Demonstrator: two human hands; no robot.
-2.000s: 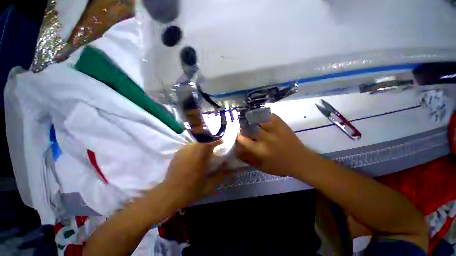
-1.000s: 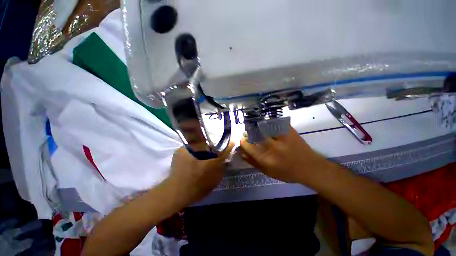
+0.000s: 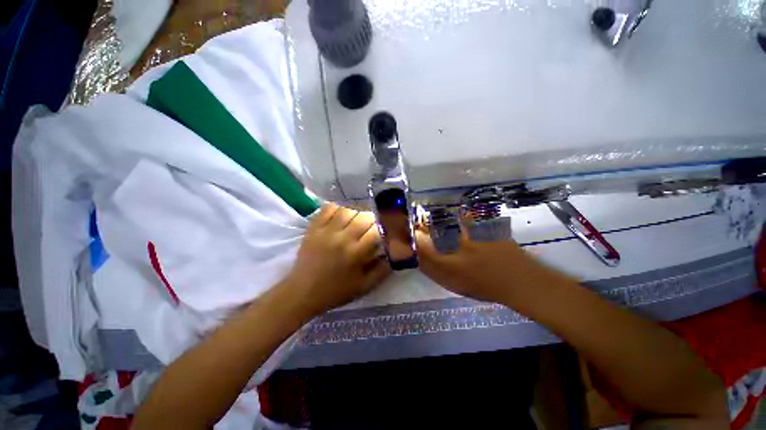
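Note:
The white garment (image 3: 201, 218) lies bunched at the left of the machine, with a dark green panel (image 3: 227, 134) and a thin red insert (image 3: 162, 273). My left hand (image 3: 340, 256) presses on the garment's gathered right end, left of the chrome take-up lever guard (image 3: 395, 210). My right hand (image 3: 466, 264) is just right of the guard, fingertips close to the needle area, partly behind metal parts. The needle and the cloth under my right fingers are hidden. The sewing machine head (image 3: 504, 101) is white.
Red-handled thread snips (image 3: 586, 235) lie right of the needle. Thread scraps (image 3: 739, 210) are at the table's right. A printed scale (image 3: 420, 323) runs along the front edge. A brown plastic-wrapped packet (image 3: 197, 29) is behind; red cloth (image 3: 722, 323) is at lower right.
The view has shifted, showing more of the machine's top. My left hand has moved from beneath the guard to its left, with its fingers laid on the cloth. My right hand stays near the needle.

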